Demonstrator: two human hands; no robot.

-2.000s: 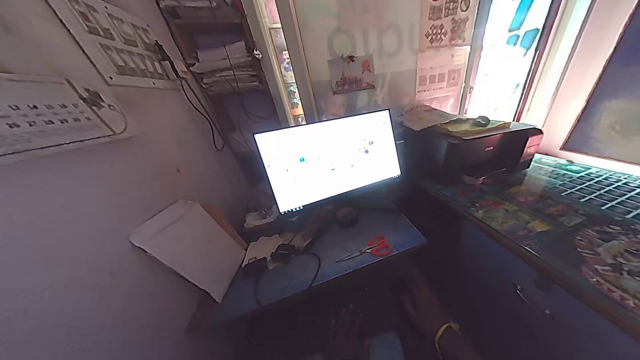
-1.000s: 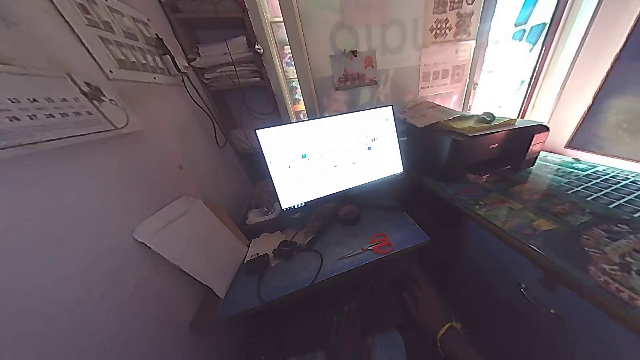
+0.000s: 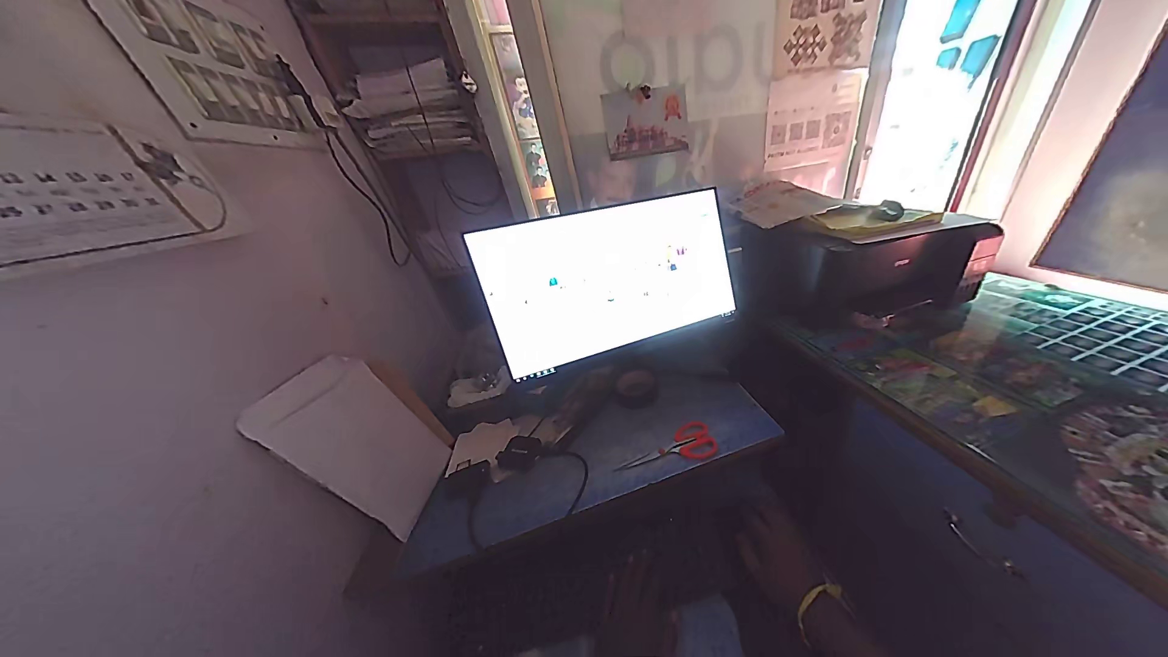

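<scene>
Low in the head view, in deep shadow, my left hand (image 3: 639,598) lies over a dark keyboard (image 3: 520,584), its fingers pointing forward. To its right, my right hand (image 3: 776,547), with a yellow band at the wrist, rests at the right end of the keyboard; whether a mouse lies under it is too dark to tell. Above the hands, red-handled scissors (image 3: 695,442) lie on the blue desk top (image 3: 630,465). A lit monitor (image 3: 607,283) stands behind them, its screen mostly white. A roll of tape (image 3: 636,388) lies before the monitor.
Black cables with connectors (image 3: 520,452) and papers lie on the desk's left part. A large white envelope (image 3: 342,433) leans at the left wall. On the right, a black printer (image 3: 899,265) stands on a glass-topped counter (image 3: 958,374). A cabinet handle (image 3: 981,545) protrudes below.
</scene>
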